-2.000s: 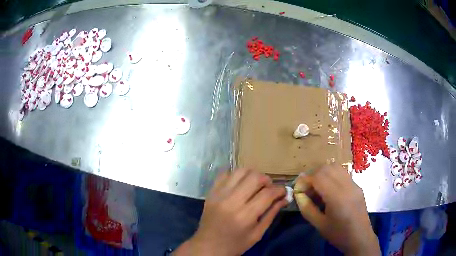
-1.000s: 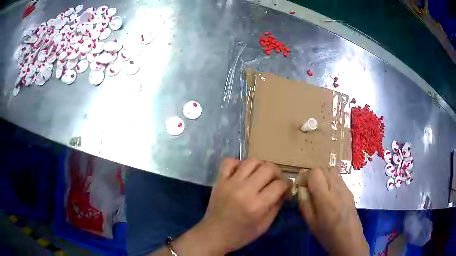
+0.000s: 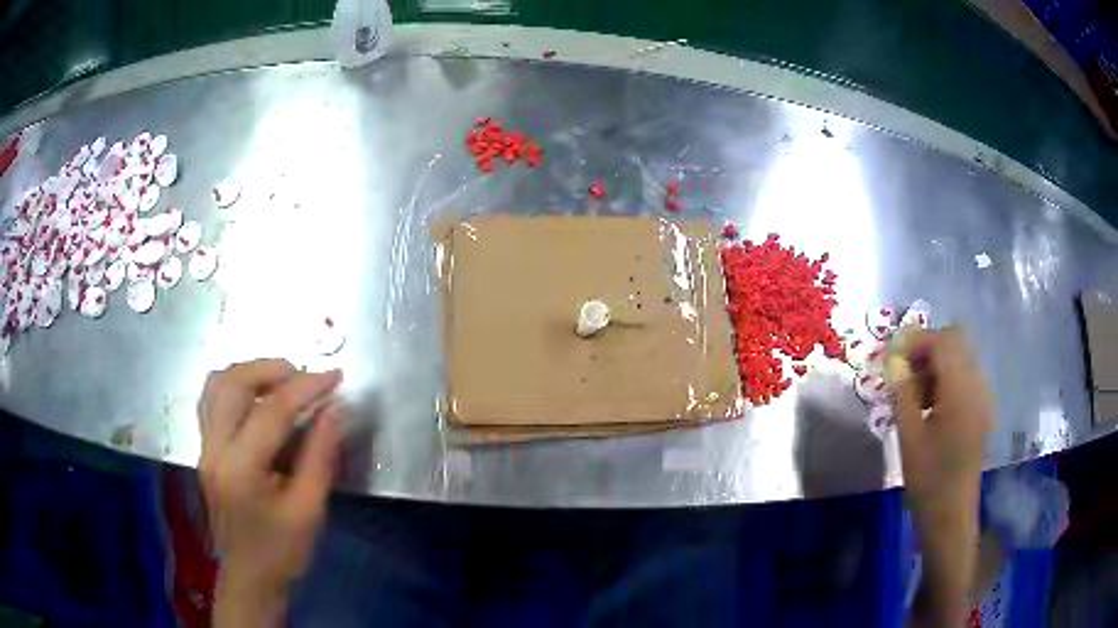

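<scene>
My left hand [image 3: 272, 448] is low over the table at the left, thumb and fingers close together. A pale edge shows at its fingertips, perhaps a white disc; it is too blurred to tell. One white disc with a red mark [image 3: 329, 335] lies just beyond it. My right hand [image 3: 942, 411] is at the small disc pile [image 3: 880, 321] on the far right, with pale yellow fingertips over the discs; whether it grips one is hidden. The cardboard pad [image 3: 527, 350] lies between my hands, bearing the white cap [image 3: 592, 318].
A heap of red pieces [image 3: 779, 313] lies along the pad's right edge. A small red cluster [image 3: 499, 145] lies behind the pad. A large disc pile [image 3: 92, 233] is at the left. A translucent bottle [image 3: 363, 31] stands at the back edge. Blue bins are below.
My hands were together at the pad's front edge and have moved apart, left hand to the lone discs, right hand to the right pile. Only one of the two lone discs still shows. The view has shifted.
</scene>
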